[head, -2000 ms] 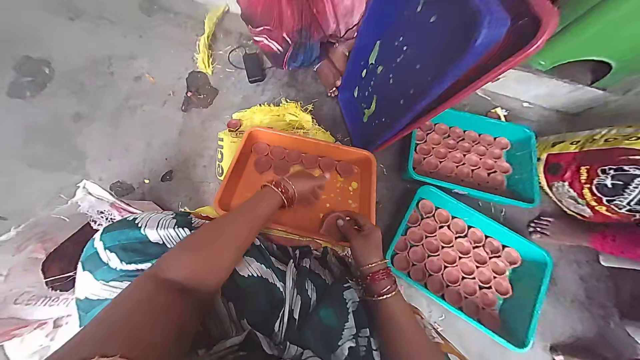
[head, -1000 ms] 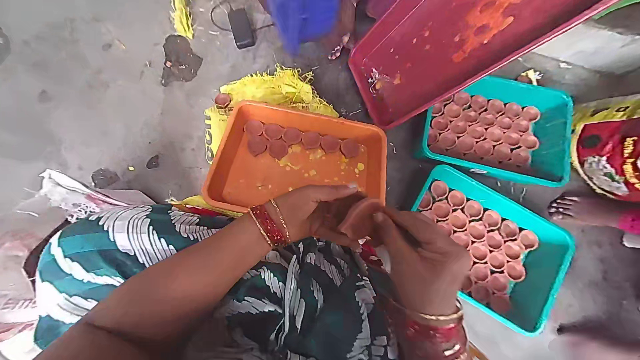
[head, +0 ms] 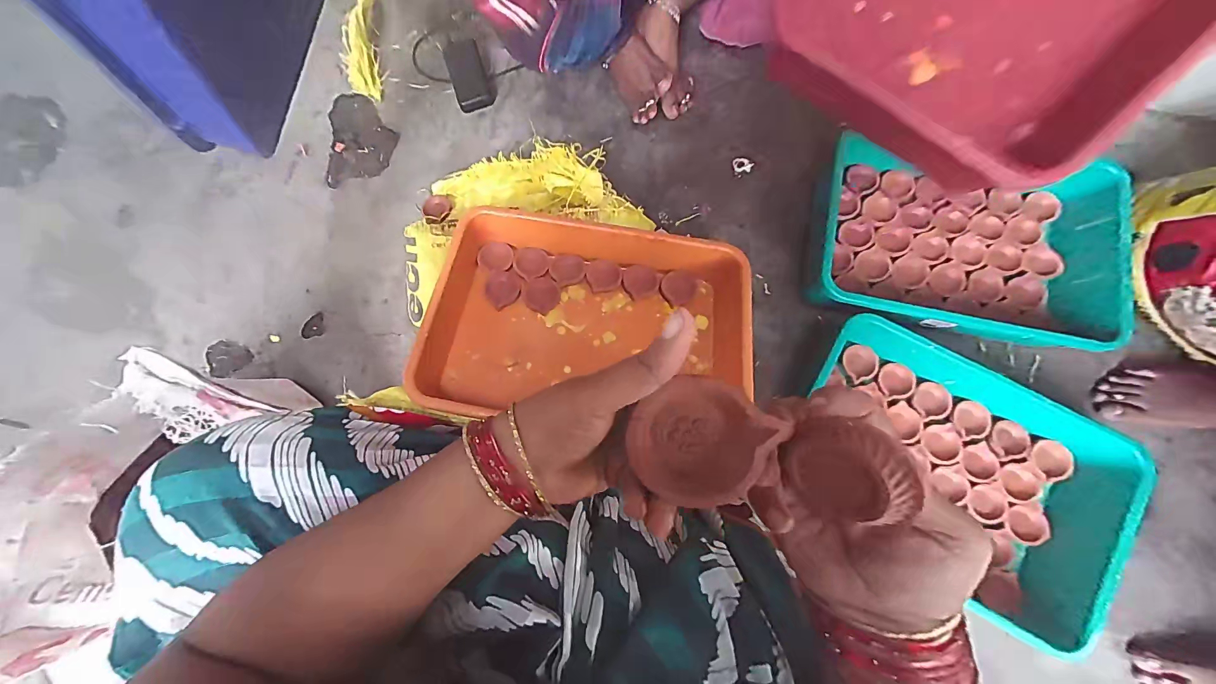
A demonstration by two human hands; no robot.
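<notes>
My left hand, with red and gold bangles at the wrist, holds a reddish-brown clay lamp whose spout points right. Beside it, my right hand holds a clay piece with a fluted rim, its hollow facing up. Both pieces are above my lap, close together. Just beyond is an orange plastic tray with two rows of small clay lamps along its far side and yellow spots on its floor.
Two teal trays at the right hold many clay lamps. A red tray overhangs the farther one. A blue tray is at upper left. Another person's feet and a black adapter are beyond a yellow sack.
My hands held a clay piece close together a second ago; now each shows a piece, side by side. The blue tray has moved left, and the red tray now overlaps the far teal tray.
</notes>
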